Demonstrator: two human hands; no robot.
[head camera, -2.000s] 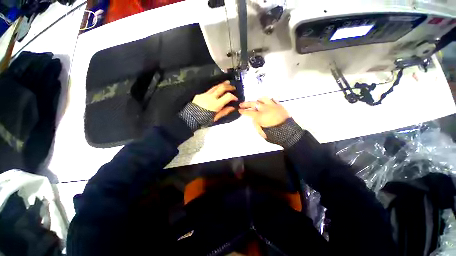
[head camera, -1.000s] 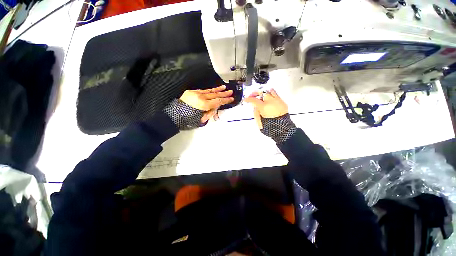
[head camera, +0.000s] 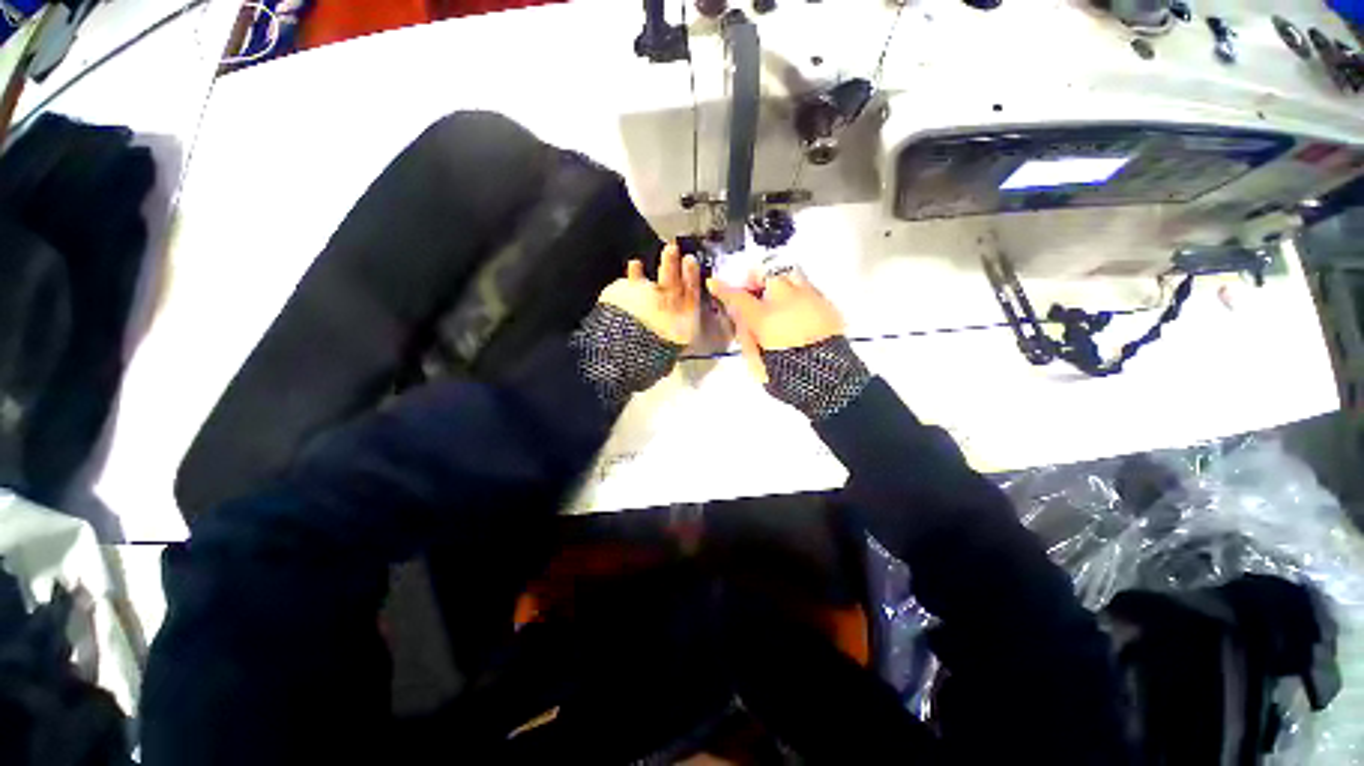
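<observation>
A black padded panel with a camouflage band lies slanted on the white table, partly folded or bulging, its right corner at the needle area of the white sewing machine. My left hand rests on the panel's edge just left of the presser foot, fingers raised and bent. My right hand is close beside it on the right, fingertips by the presser foot. Whether the right fingers pinch the edge cannot be told. My left sleeve covers the panel's lower part.
Dark panels are heaped at the table's left. A white sack with black pieces is at lower left. A clear plastic bag with dark pieces is at lower right. A black jointed metal fitting is on the machine bed.
The panel has turned from lying flat and square to slanting down towards the lower left, now under my left forearm. Both hands stay by the presser foot, with the left fingers now more upright.
</observation>
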